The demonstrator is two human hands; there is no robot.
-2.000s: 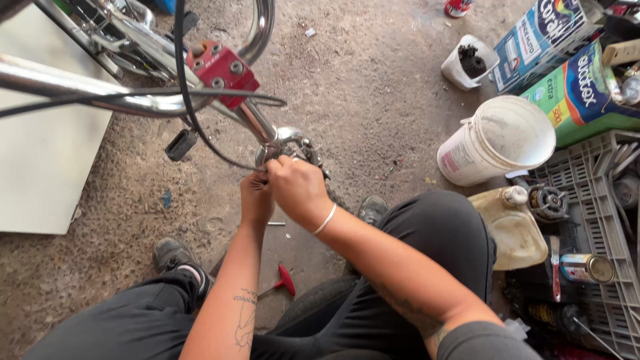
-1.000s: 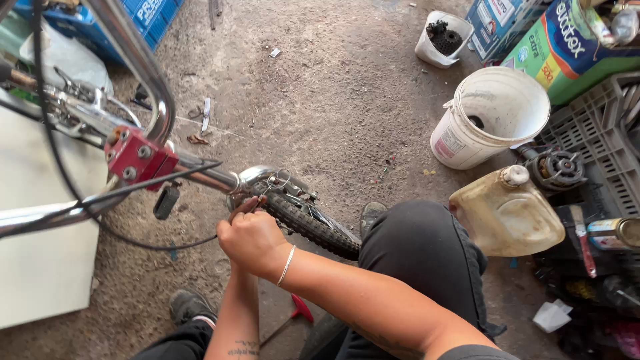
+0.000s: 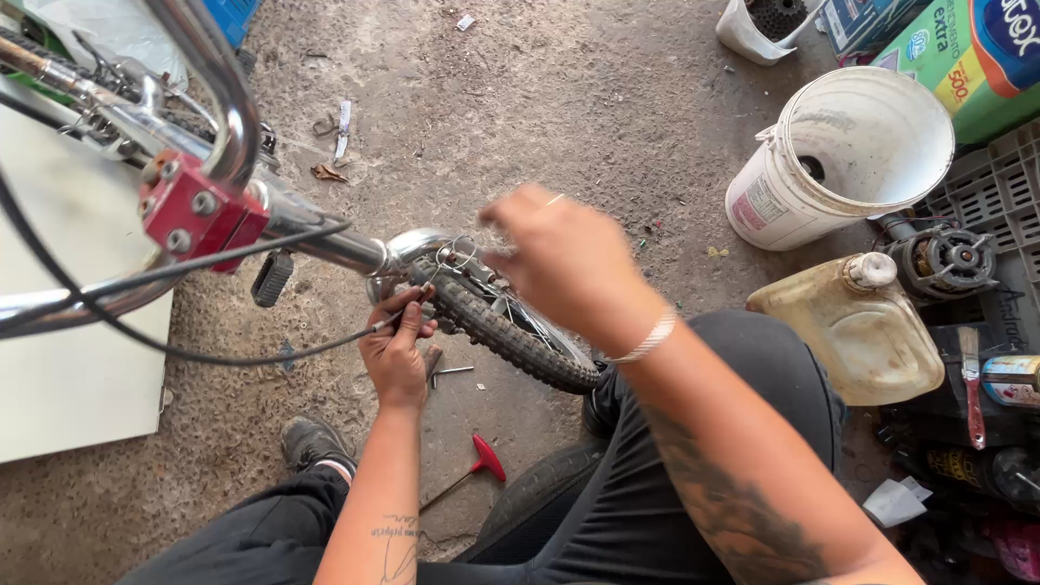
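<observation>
A bicycle stands upside-right at the left, its red handlebar stem (image 3: 199, 207) above a chrome fork tube and a knobby front tire (image 3: 512, 337). My left hand (image 3: 398, 345) pinches the end of a black brake cable (image 3: 357, 335) beside the fork crown. Thin bare wire (image 3: 455, 253) loops over the top of the wheel near the brake. My right hand (image 3: 565, 256), blurred, is raised over the wheel to the right of that wire, fingers apart, with nothing visible in it. A T-handle tool with a red grip (image 3: 487, 459) and a hex key (image 3: 452, 371) lie on the floor below.
At the right are a white bucket (image 3: 756, 199), a stained plastic jug (image 3: 845, 333), an electric motor (image 3: 946, 256), a gray crate (image 3: 1007, 183), and a paintbrush (image 3: 972, 390). A small tub with sprockets (image 3: 751, 36) stands farther back. A white panel (image 3: 81, 382) lies at the left.
My right hand has come away from the left hand and moved to the right, over the wheel. The left hand remains by the fork, now visibly holding the cable.
</observation>
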